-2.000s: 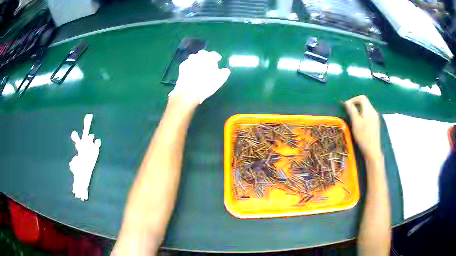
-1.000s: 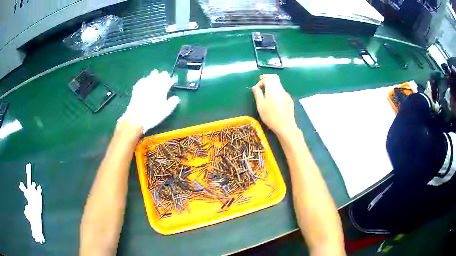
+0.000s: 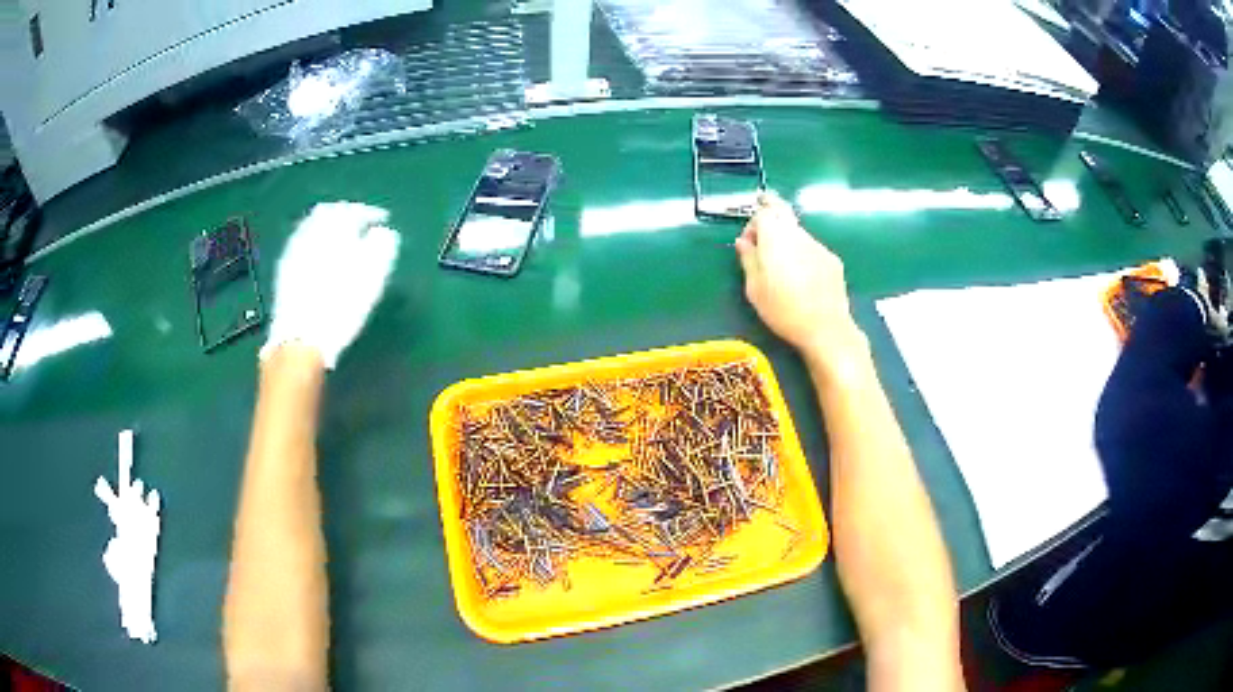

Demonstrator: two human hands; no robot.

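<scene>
Black phone middle frames lie on the green surface. One frame is at centre, its lower edge at the fingertips of my bare right hand. Whether the hand grips the frame or a small part is hidden. A second frame lies left of it, tilted, untouched. A third frame lies farther left, beside my white-gloved left hand. The left hand is over the surface with its fingers bunched; I cannot tell if it holds anything. The orange tray of loose slim parts sits between my forearms.
A spare white glove lies at far left. A white sheet lies at right, beside a person in dark clothing and a second orange tray. More frames lie at far right. Clear plastic wrap lies beyond the surface.
My left hand has moved left, away from the middle frame. My right hand has moved up to the lower edge of the frame at centre. The view has turned right since the earliest frame.
</scene>
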